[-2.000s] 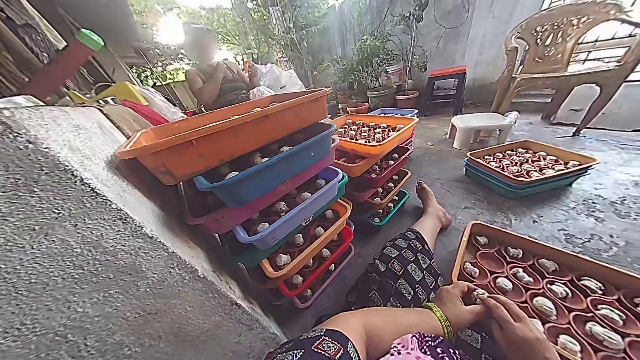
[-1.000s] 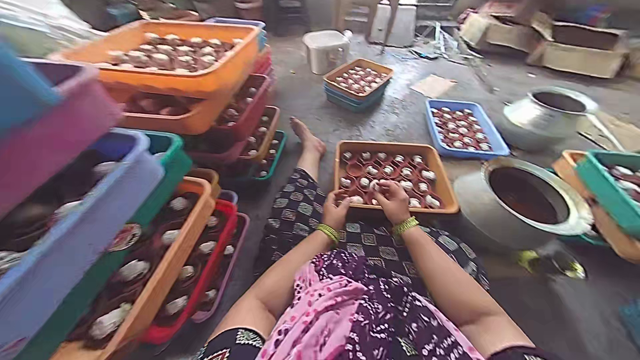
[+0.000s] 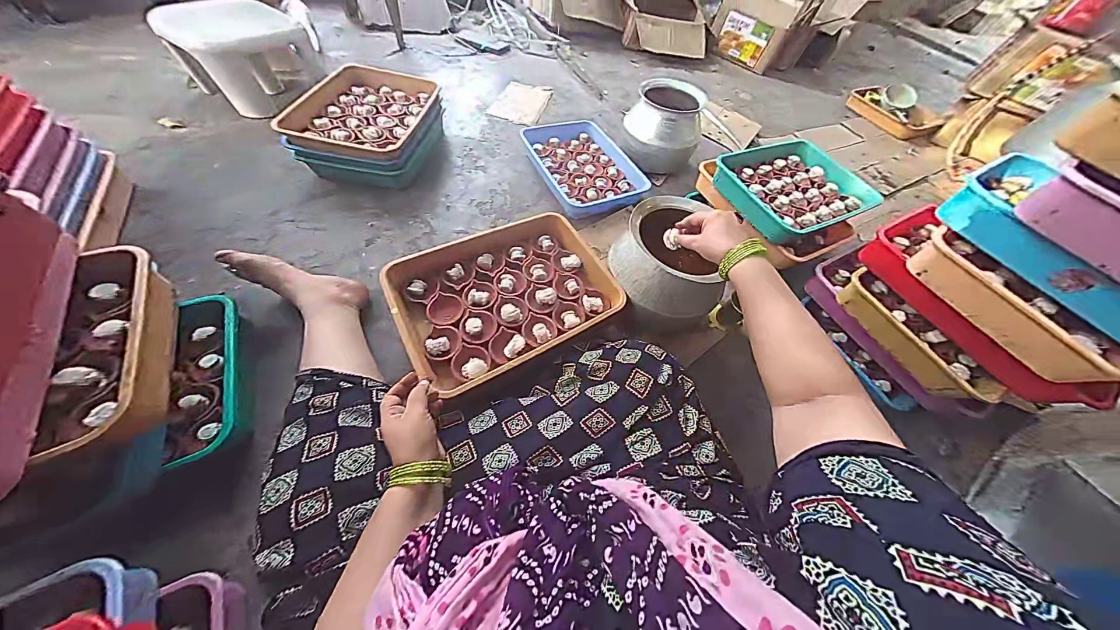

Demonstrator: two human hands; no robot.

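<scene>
An orange plastic tray [image 3: 398, 289] in front of me holds rows of small reddish-brown cups, most with a whitish lump [image 3: 510, 311] in them; one cup [image 3: 444, 308] at the left shows no lump. My left hand [image 3: 409, 418] is at the tray's near left corner, fingers curled against the rim. Over the mouth of a metal pot [image 3: 665, 293] just right of the tray, my right hand [image 3: 713, 238] pinches a whitish lump [image 3: 671, 238] between thumb and fingers. Dark brown liquid [image 3: 652, 229] shows inside the pot.
A blue tray [image 3: 588, 210] of filled cups and a second metal pot [image 3: 662, 131] stand beyond. Stacked trays rise at right [image 3: 1006, 350] and left [image 3: 131, 350]. A teal tray [image 3: 862, 188] sits right of my right hand. Farther off are a white stool [image 3: 229, 52] and cardboard boxes [image 3: 674, 31].
My right hand has moved from above the orange tray to over the near pot. My left hand has gone to the tray's corner. The view has swung right and down.
</scene>
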